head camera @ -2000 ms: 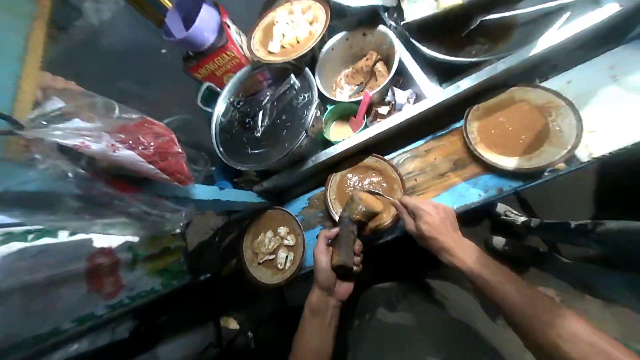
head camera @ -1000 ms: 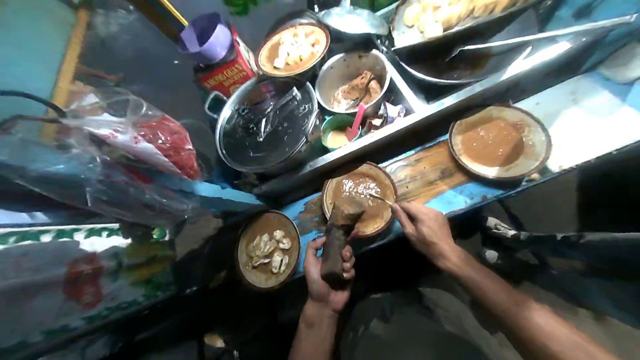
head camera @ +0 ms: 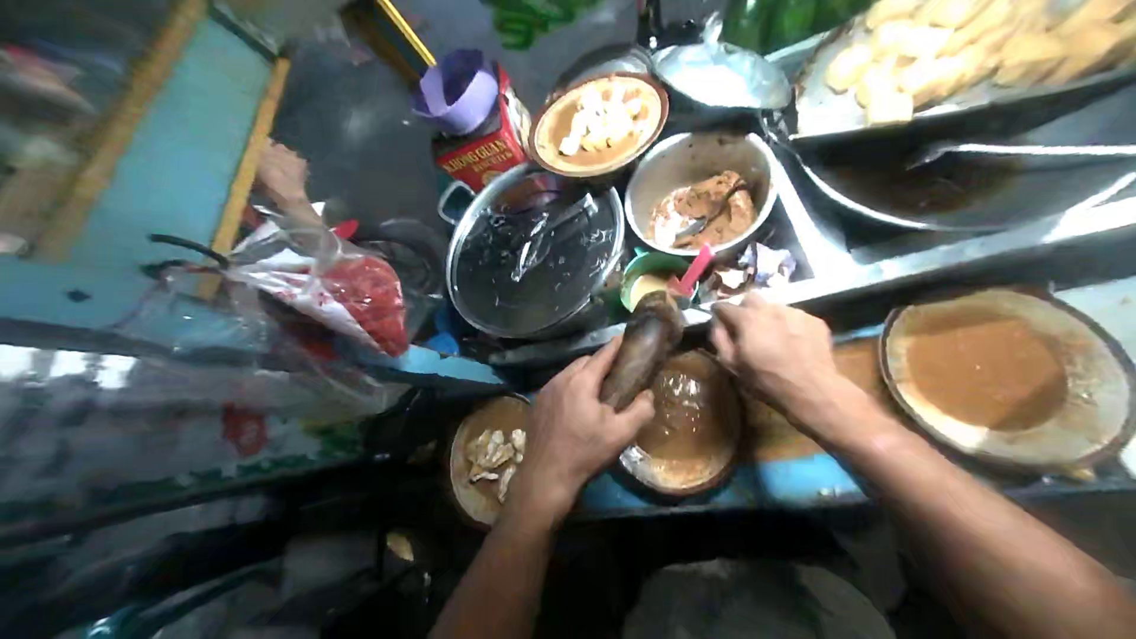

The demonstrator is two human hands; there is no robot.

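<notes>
My left hand [head camera: 581, 422] grips a dark pestle [head camera: 641, 355], its sauce-coated head over the rim of a small green cup [head camera: 637, 266] that has a pink handle in it. Close to that head is my right hand [head camera: 772, 342], fingers curled; a spoon was in it earlier, but it cannot be clearly made out now. Below both hands a round mortar [head camera: 676, 479] holds wet brown sauce. Left of it, partly behind my left forearm, stands a mortar [head camera: 461, 479] with sauce and pale chunks. At the right a wide mortar [head camera: 1096, 390] contains smooth brown sauce.
A metal pot [head camera: 763, 177] with brown paste and a spoon, a glass-lidded pot [head camera: 457, 257] and a plate of white chunks [head camera: 657, 115] stand beyond. A wok [head camera: 923, 191] is at the upper right. Plastic bags [head camera: 364, 293] hang left, near another person's hand [head camera: 284, 177].
Both hands have moved from the middle mortar up toward the green cup, the pestle lifted out of the sauce. Another person's hand has come into view at the left.
</notes>
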